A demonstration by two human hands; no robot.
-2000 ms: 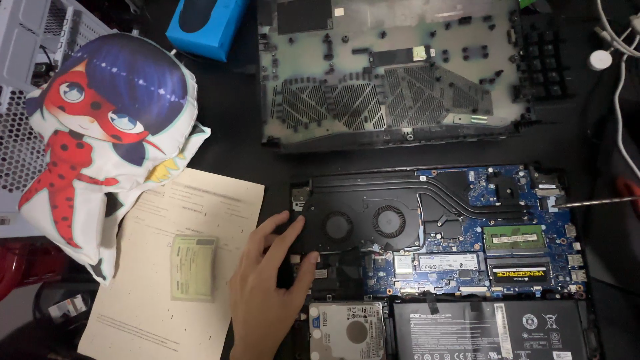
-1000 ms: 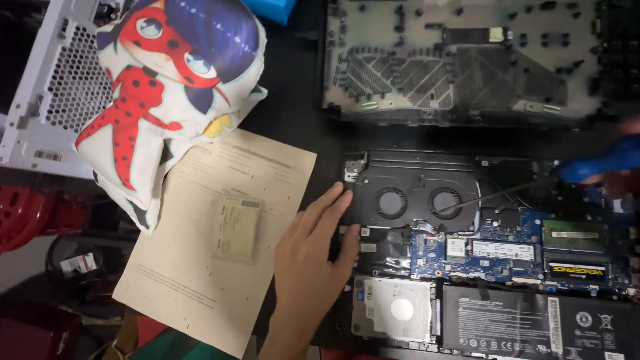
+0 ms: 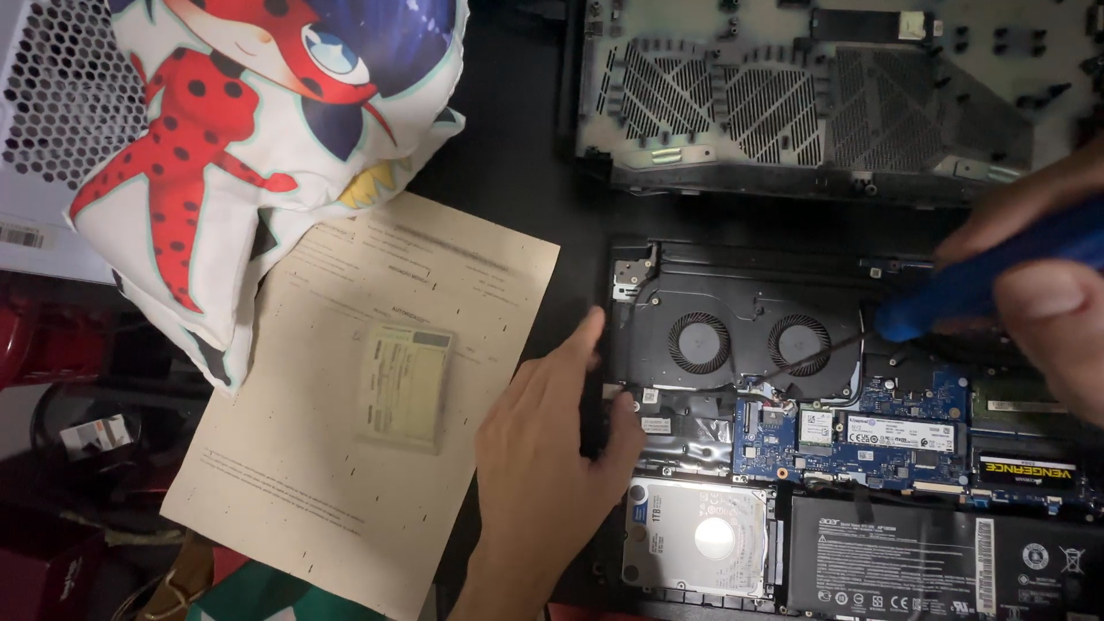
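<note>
An opened laptop (image 3: 802, 440) lies on the black table, its cooling fans, blue circuit board, hard drive (image 3: 699, 539) and battery (image 3: 940, 561) exposed. My left hand (image 3: 552, 457) rests against the laptop's left edge, fingers apart, gripping nothing. At the right, my right hand (image 3: 1052, 285) holds a screwdriver by its blue handle (image 3: 957, 285). The thin shaft points down-left across the right fan (image 3: 799, 345), its tip near a screw spot between the two fans at the board's upper edge. Whether the tip touches a screw cannot be told.
The laptop's removed bottom cover (image 3: 776, 103) lies beyond it. To the left are a printed character cushion (image 3: 285, 155), a paper sheet (image 3: 285, 457) with writing, a small clear case (image 3: 405, 388) on it, and a perforated white metal panel (image 3: 60, 112). Red objects lie at the far left.
The screwdriver's shaft now reaches past the right fan to the board's upper edge; a second ago its tip was over that fan. My left hand stays by the laptop's left edge. The view has shifted.
</note>
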